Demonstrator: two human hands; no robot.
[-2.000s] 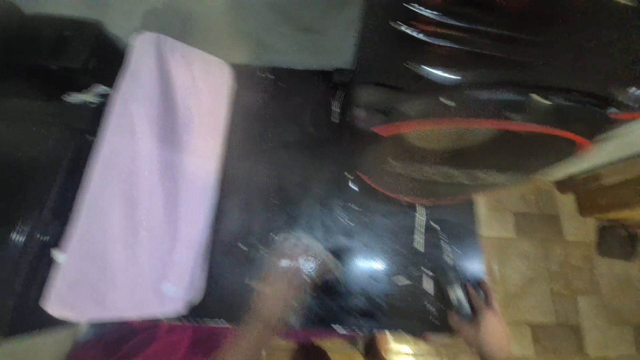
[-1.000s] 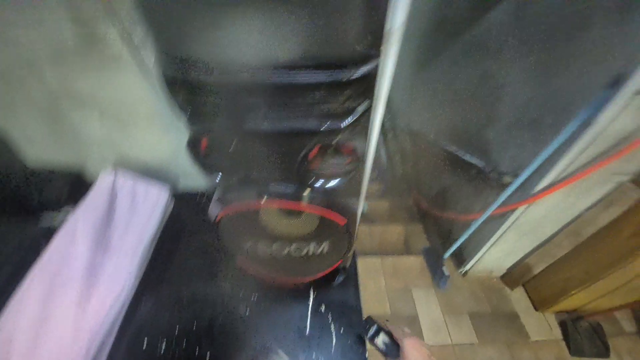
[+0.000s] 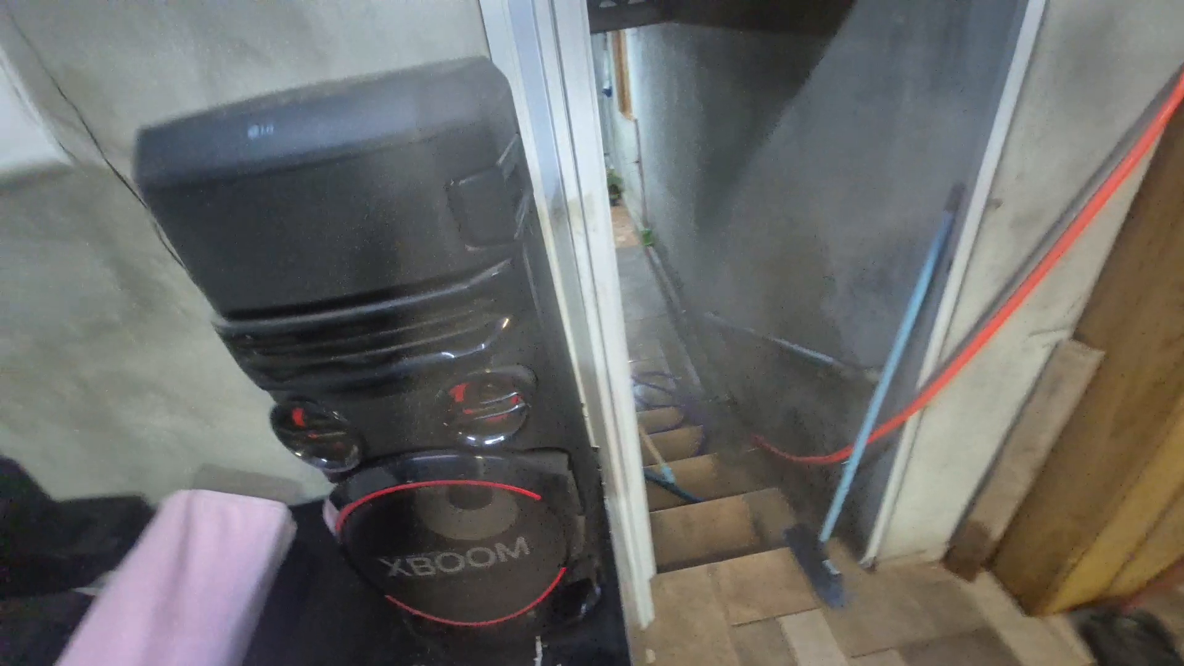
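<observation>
Neither of my hands shows in the head view now, so what they hold or touch is hidden. A tall black XBOOM party speaker [image 3: 370, 240] with red rings round its lower cone stands left of the middle. Its foot meets a black surface [image 3: 301, 592] at the bottom. At the lower left lies a pink padded board or cushion [image 3: 190, 583], its near end cut off by the frame's edge.
Right of the speaker, a white door frame [image 3: 578, 305] opens onto descending tiled steps [image 3: 698, 532]. A broom with a blue handle [image 3: 888, 370] leans on the right side. An orange hose [image 3: 1045, 287] hangs across, near wooden boards [image 3: 1101, 407] on the wall.
The view has swung up and to the right, from the black surface to the speaker and doorway. Both hands, seen two seconds ago, have left the picture; one second ago one hand held a small dark object.
</observation>
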